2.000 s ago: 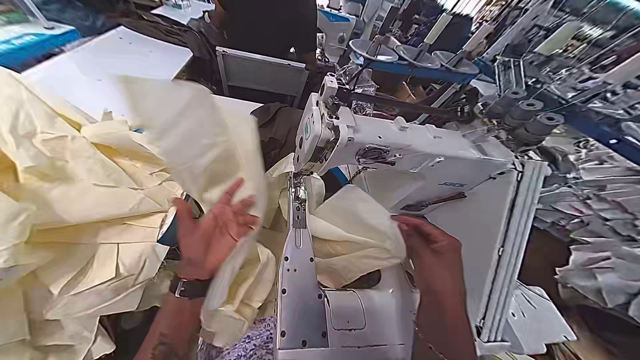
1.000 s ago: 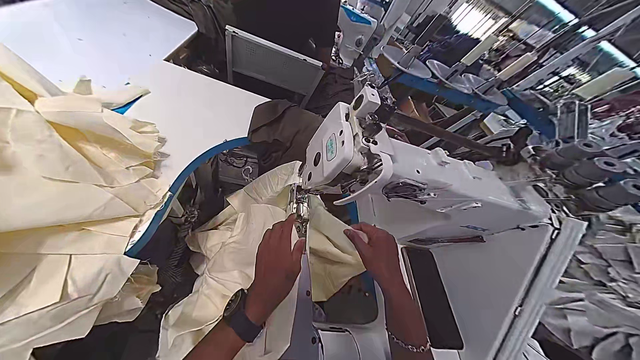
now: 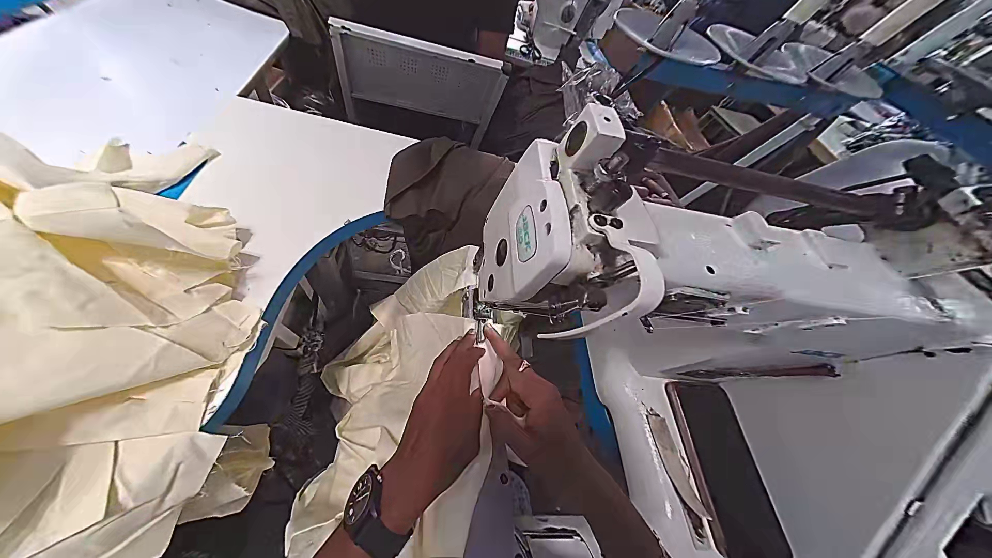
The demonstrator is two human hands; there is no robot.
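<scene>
A white Jack industrial sewing machine (image 3: pixel 535 225) stands at centre right, its presser foot (image 3: pixel 482 314) over a pale yellow fabric piece (image 3: pixel 372 418). Close in front of the foot, my left hand (image 3: pixel 446 411) presses flat on the cloth, fingertips near the needle area. Just right of it, my right hand (image 3: pixel 527 395) pinches the cloth's edge between thumb and fingers. The fabric hangs down to the left of the narrow machine arm, which my hands and the cloth partly hide.
Pale yellow fabric pieces (image 3: pixel 116 325) lie heaped on a white table (image 3: pixel 310 163) with a blue edge at left. Dark cloth (image 3: pixel 446 194) lies behind the machine head. Thread stand trays (image 3: pixel 666 39) are at the upper right, and a person's dark clothing (image 3: pixel 403 15) shows at the top.
My left hand has come from the loose fabric at left to the presser foot. My right hand has moved left, close beside it. The cloth's right part no longer spreads out to the right.
</scene>
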